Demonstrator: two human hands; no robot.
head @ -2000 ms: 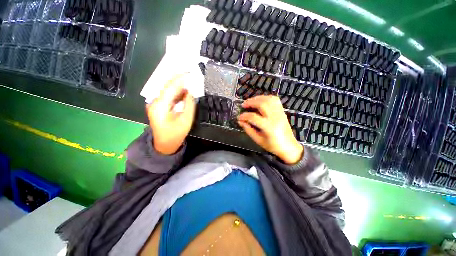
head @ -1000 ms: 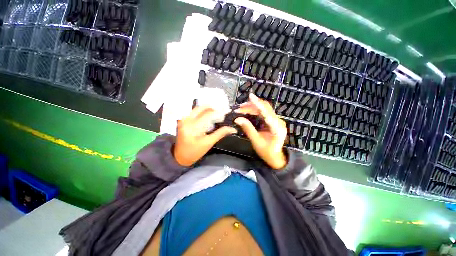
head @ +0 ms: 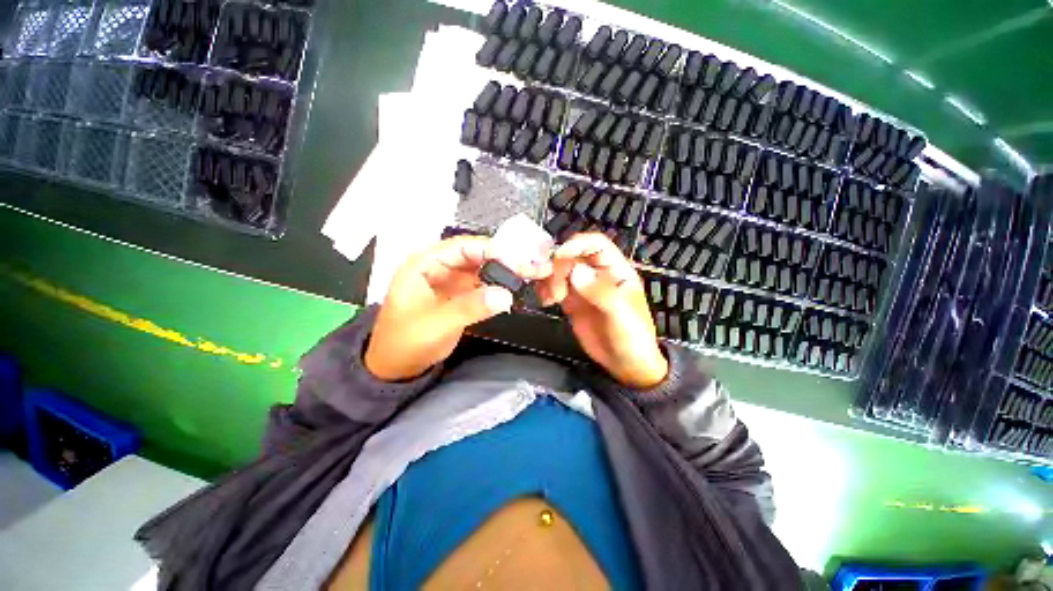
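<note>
My left hand (head: 433,303) holds a small black part (head: 501,276) between its fingertips, in front of my body. A white backing strip (head: 522,242) sticks up between my two hands, just above the black part. My right hand (head: 600,303) has its fingertips pinched at the lower right edge of the strip, close to the black part. Whether a tiny piece sits between those fingertips is too small to tell. The main tray (head: 503,196) lies behind and to the right of my hands, its compartments packed with slanted black parts; one near-left compartment holds a single part at its left.
White sheets (head: 404,162) lie left of the main tray. A second blister tray (head: 159,165) is farther left, with black parts at its right side. Stacked trays (head: 953,312) stand at the far right. Blue crates (head: 72,439) and a white surface (head: 98,525) are below left.
My left hand has drawn back slightly left and now shows the black part at its fingertips. The strip is now upright between the hands, and my right fingertips have closed on its edge.
</note>
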